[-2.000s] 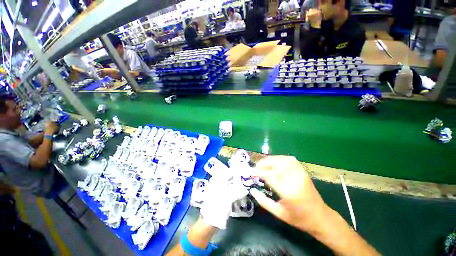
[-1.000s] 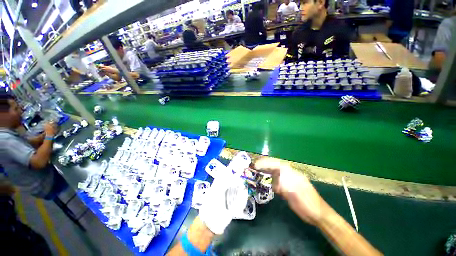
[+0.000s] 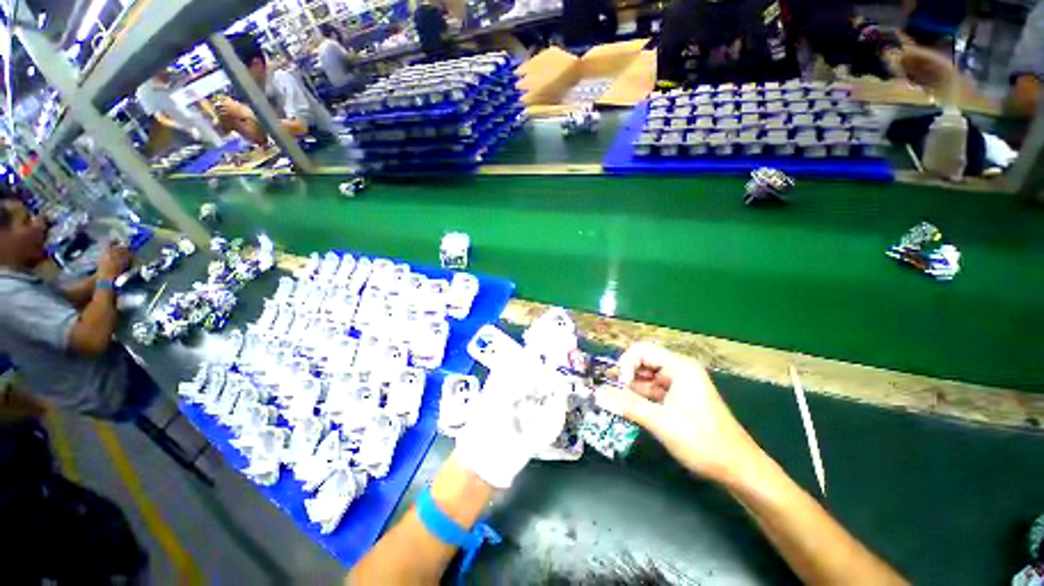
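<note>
My left hand (image 3: 511, 414), in a white glove with a blue wristband, holds a white housing (image 3: 552, 334) at its fingertips. My bare right hand (image 3: 675, 406) is right beside it, thumb and forefinger pinched at dark lead wires (image 3: 598, 366) coming from the housing. A green circuit board (image 3: 609, 434) hangs just below the fingers, attached to the wires as far as can be seen. More white housings (image 3: 459, 403) lie around and partly under my left hand. The contact at the fingertips is small and partly hidden.
A blue tray (image 3: 485, 300) with rows of white housings is at left. A white stick (image 3: 808, 429) lies at right. Beyond runs a green belt (image 3: 675, 246) carrying several units. Across it are stacked blue trays (image 3: 429, 132), an open box (image 3: 590, 74) and people. Another person (image 3: 57, 298) sits at far left.
The view has tilted down slightly. The belt units have moved left. My right hand has turned, with its fingers now curled at the wires, and the green board shows below them.
</note>
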